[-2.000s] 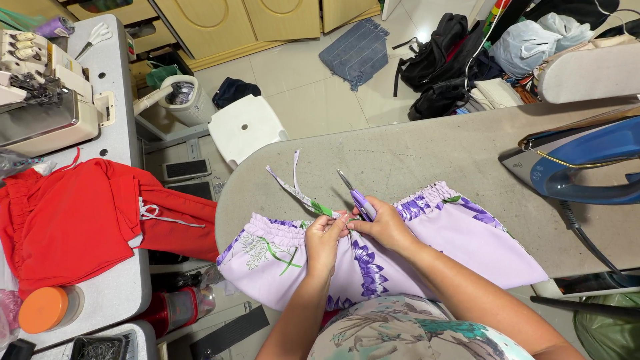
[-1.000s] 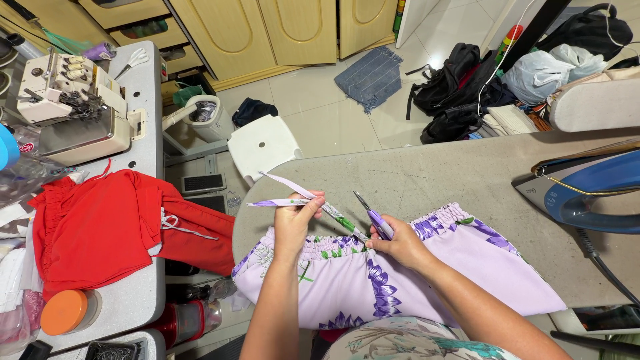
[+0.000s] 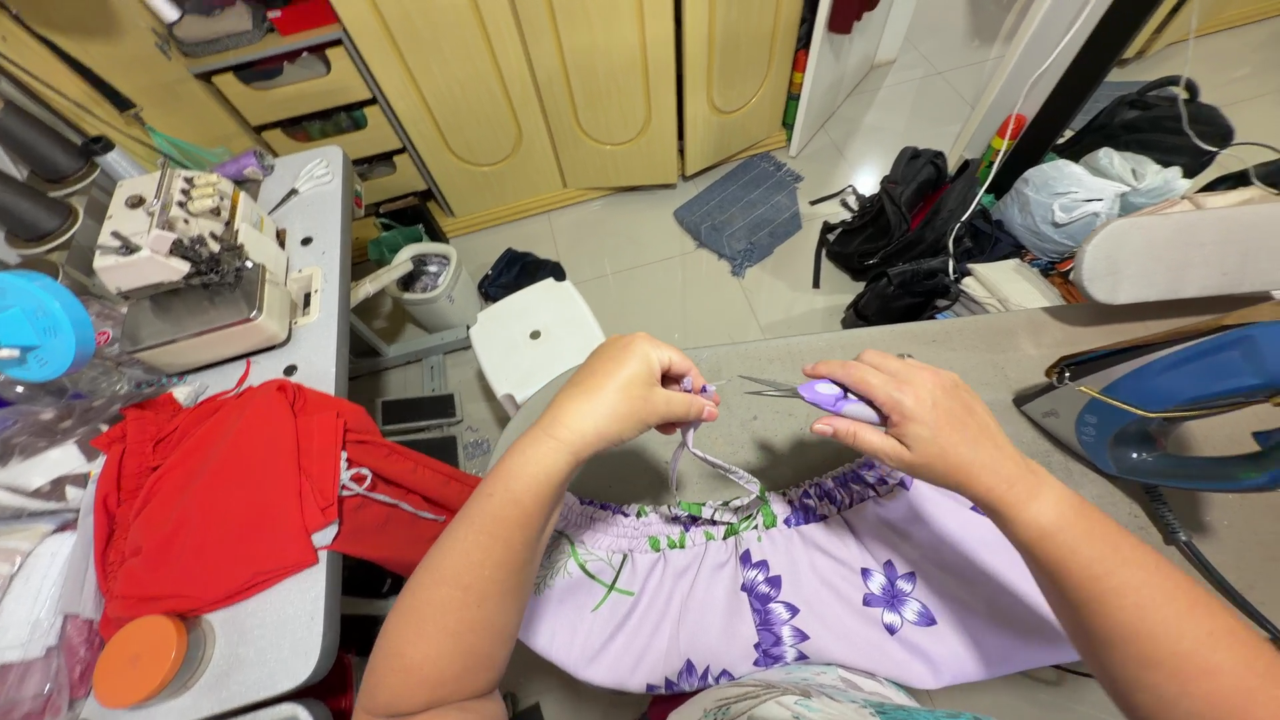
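Observation:
My left hand [image 3: 650,395] pinches the ends of a narrow fabric drawstring [image 3: 722,468] above the ironing surface. The drawstring hangs in a loop down to the gathered waistband [image 3: 840,497] of a lilac floral garment [image 3: 690,600], which lies along the near edge, against my body. In my right hand [image 3: 900,410] are small scissors [image 3: 840,398] with purple handles. Their blades are slightly apart and point left at the drawstring ends, a short gap away. A fine thread seems to stick out from those ends toward the tips.
A blue steam iron [image 3: 1180,400] rests at the right. On the left table [image 3: 270,640] are red garments [image 3: 220,500], a serger [image 3: 190,240] and a jar with an orange lid [image 3: 140,660]. A white stool [image 3: 535,330] stands beyond the ironing surface.
My left hand has raised the drawstring ends off the garment and now holds them in front of the scissors. The scissors have turned from pointing up and away to pointing left.

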